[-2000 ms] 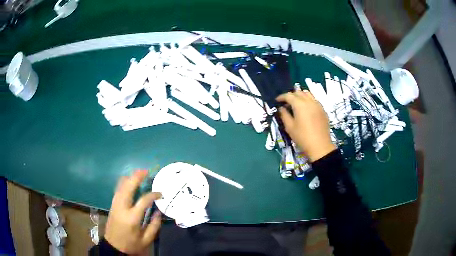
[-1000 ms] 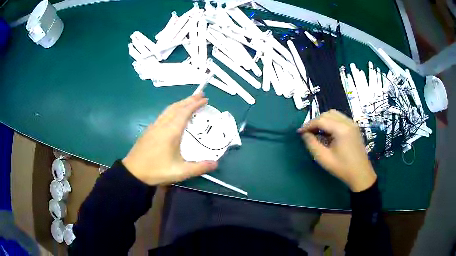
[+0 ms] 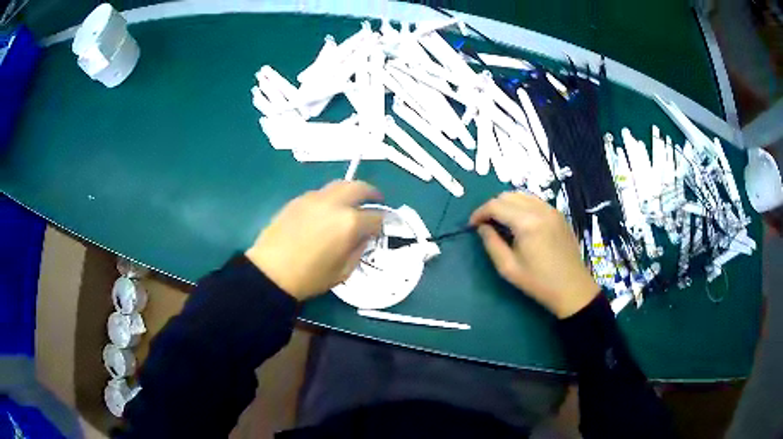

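Observation:
A round white housing [image 3: 384, 279] lies on the green bench, with dark openings in its face. My left hand [image 3: 322, 236] is on its upper left side, holding it; the fingertips are partly hidden. A white stick [image 3: 353, 166] juts out above this hand. My right hand [image 3: 532, 249] pinches a thin black cable [image 3: 452, 232] right of the housing. The cable runs left to the opening in the housing's face. Another white stick [image 3: 415, 320] lies loose just below the housing.
Behind lies a large pile of white sticks [image 3: 343, 137]. Right of it are black cables [image 3: 584, 137] and a pile of sticks with leads [image 3: 721, 206]. White cups stand at back left [image 3: 106, 47] and far right [image 3: 762, 180]. A carton [image 3: 64, 283] with white housings is below left.
My right hand has gone from the cable bundle to beside the housing with a black cable. My left hand has taken hold of the housing, which has turned and moved up from the bench edge.

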